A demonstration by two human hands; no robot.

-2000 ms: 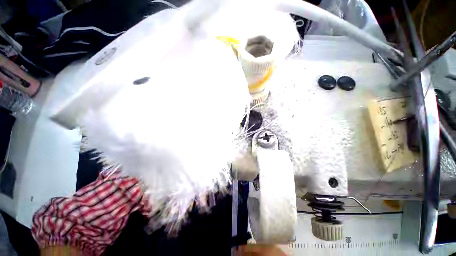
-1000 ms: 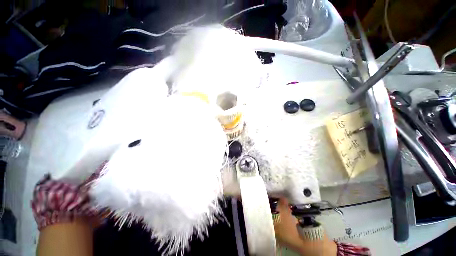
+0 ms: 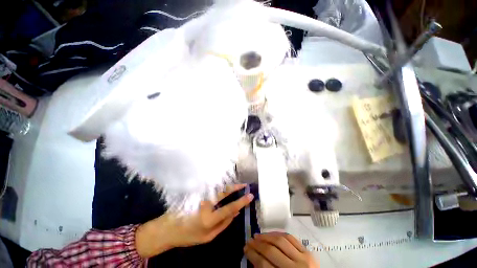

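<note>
A black garment piece with a narrow white stripe lies under the cream-white sewing machine. My left hand is on the cloth, its fingertips at the stripe beside the machine head; its thumb is not clearly visible. My right hand is at the bottom edge, partly cut off, with curled fingers at the stripe's right side; its grip cannot be told. White shaggy plush covers much of the machine head and hides part of the cloth. The needle area is hidden.
Long silver metal tools stand over the machine's right end, beside a yellow note. Striped black garment pieces lie behind at left. A pink tumbler and a clear bottle are far left. A printed ruler runs along the table front.
My left hand has come into view from the left, moving right to the stripe. My right hand has moved down and left from beside the machine head. The camera view has also shifted.
</note>
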